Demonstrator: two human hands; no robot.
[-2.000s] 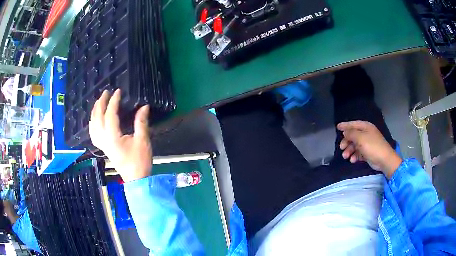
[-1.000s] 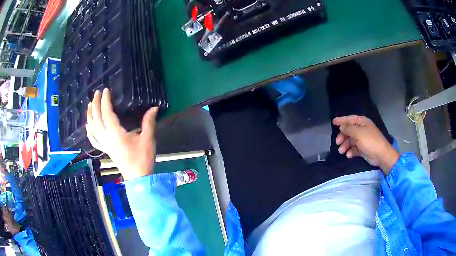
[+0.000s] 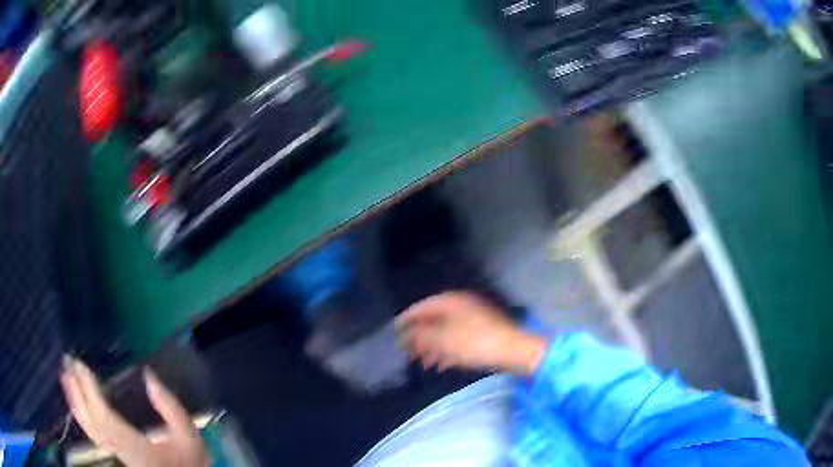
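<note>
The view is blurred. My left hand (image 3: pixel 132 424) is at the lower left, fingers apart, holding nothing, near the corner of the left tray stack (image 3: pixel 41 246). My right hand (image 3: pixel 466 333) is over my lap below the bench edge, its fingers loosely curled; nothing shows in it. The black press fixture (image 3: pixel 256 160) lies on the green mat at upper left, with its thick red handle (image 3: pixel 100 91), small red-tipped clamps (image 3: pixel 155 187) at its left and a red-tipped rod (image 3: pixel 342 50) at its right.
The black right tray (image 3: pixel 612 46) lies at the upper right of the bench. A white cylinder (image 3: pixel 265 36) stands behind the fixture. The bench's front edge (image 3: pixel 393 199) runs diagonally. A pale metal frame (image 3: pixel 607 205) stands below at right, beside another green surface (image 3: pixel 749 182).
The view has swung to the right, so the fixture and left stack appear farther left and the right tray shows more. Both hands remain off the fixture.
</note>
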